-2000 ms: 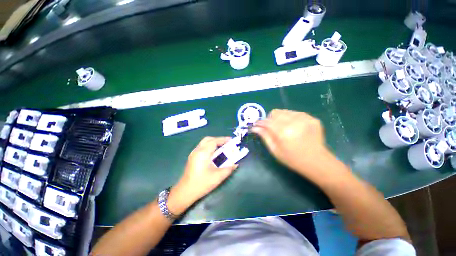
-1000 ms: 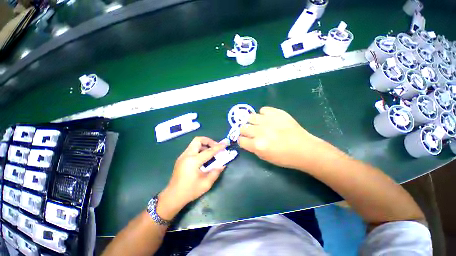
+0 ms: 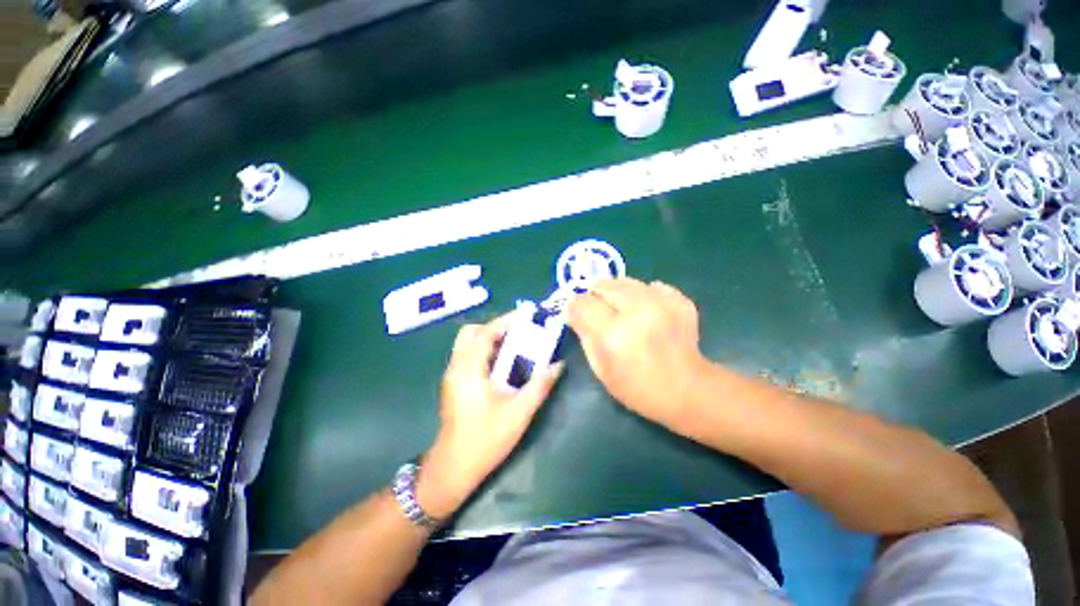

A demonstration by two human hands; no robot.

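My left hand [image 3: 483, 397] holds a white handle shell [image 3: 525, 349] with a dark window, its notched end pointing up toward a round fan head [image 3: 589, 268]. My right hand [image 3: 634, 343] has its fingertips pinched at the neck between shell and head; what exactly they grip there is hidden and too small to tell. The fan head shows its spoked ring upward. A second handle shell [image 3: 435, 298] lies flat on the green surface to the left of the head, touched by neither hand.
A black tray [image 3: 201, 391] with rows of white shells stands at left. Many fan heads [image 3: 965, 284] are massed at right. Beyond the white stripe [image 3: 474, 217] lie single fan heads [image 3: 641, 101] and a handle shell [image 3: 782, 85] beside a head. Brown cardboard shows top left.
The held shell has turned more upright and its window shows fully again. The heads beyond the stripe appear further right in the picture. My right hand remains at the neck.
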